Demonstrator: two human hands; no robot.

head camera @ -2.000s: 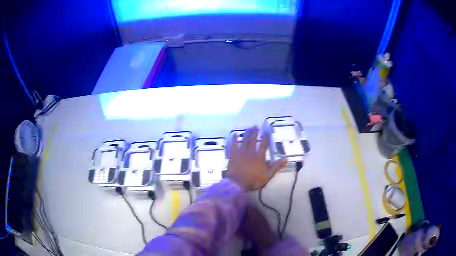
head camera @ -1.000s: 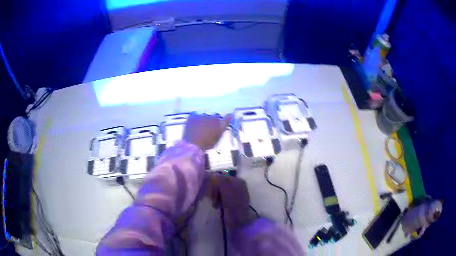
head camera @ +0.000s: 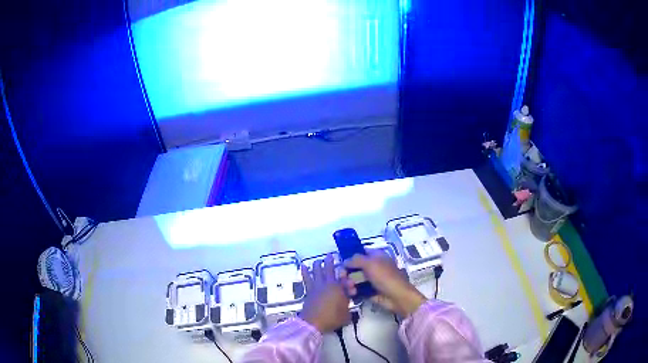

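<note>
Several white mini projectors stand in a row on the bench; one at the left [head camera: 190, 301] and one at the right end [head camera: 418, 239] show clearly. Black test cables [head camera: 341, 343] run from their near sides. My right hand [head camera: 376, 278] grips the black remote control [head camera: 349, 244], which points forward above the row. My left hand [head camera: 327, 301] lies beside it over a middle projector, fingers spread, partly hiding that unit. Whether it touches the unit or the remote is unclear.
A brightly lit wall [head camera: 270, 49] is ahead. A white fan [head camera: 58, 272] is at the left end. A grey cup [head camera: 551, 216], a bottle [head camera: 522, 126], tape rolls [head camera: 563, 283] and a smartphone [head camera: 558, 342] are at the right. Small dark adapters [head camera: 501, 353] lie at the near edge.
The view has tilted up towards the wall. My right hand has picked up the remote from the bench and brought it over the row. My left hand has moved onto a middle unit.
</note>
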